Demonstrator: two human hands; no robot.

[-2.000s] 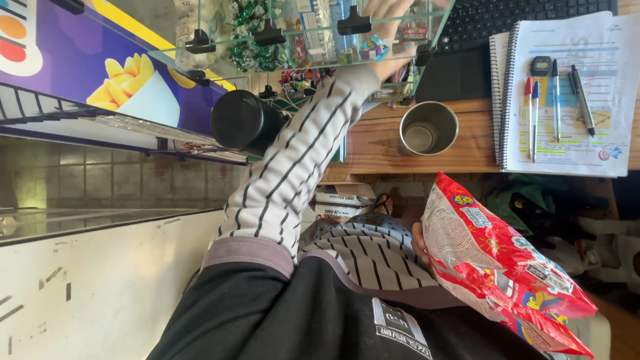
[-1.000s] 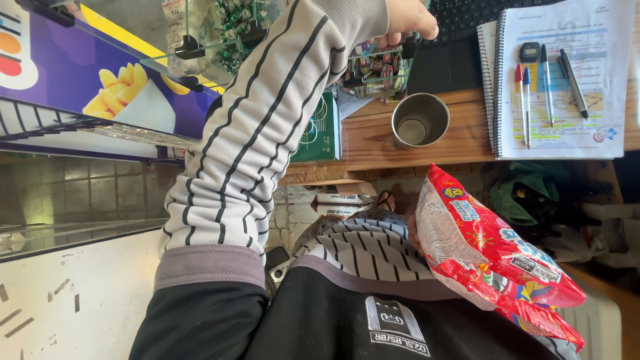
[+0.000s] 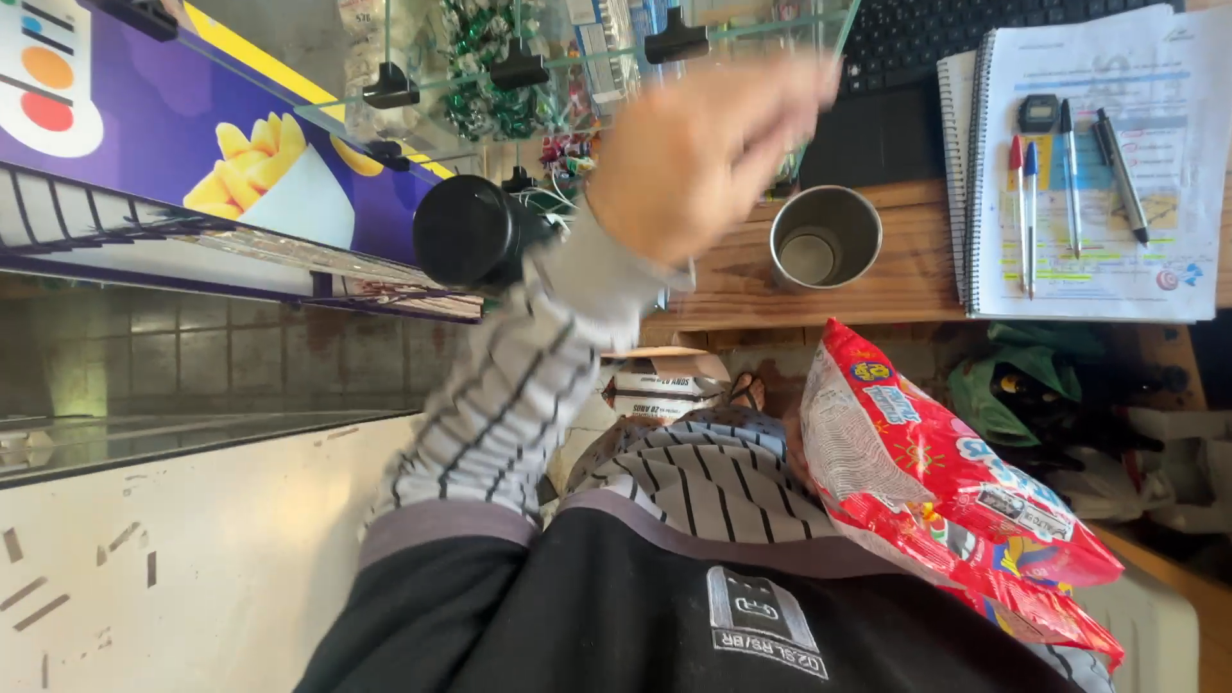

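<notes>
My left hand (image 3: 688,159), blurred by motion, is over the edge of a glass display case (image 3: 568,82) with black clips; whether it holds anything cannot be told. Its striped sleeve crosses beside a black cylindrical container (image 3: 464,231). Low on the right, a red printed plastic bag (image 3: 948,462) leans against my body. My right hand (image 3: 797,443) grips the bag's left edge, mostly hidden behind it. A steel cup (image 3: 826,239) stands on the wooden desk (image 3: 722,279), right of my left hand.
Spiral notebooks with printed sheets (image 3: 1165,115) carry pens (image 3: 1070,183) and a small digital device (image 3: 1038,114). A black keyboard (image 3: 924,48) lies behind the cup. Green-wrapped items (image 3: 481,96) sit inside the glass case. A cardboard box (image 3: 664,385) is below the desk.
My left hand has come back from the far right end of the glass case toward my body and leftward. My right hand and the red bag stay in about the same place.
</notes>
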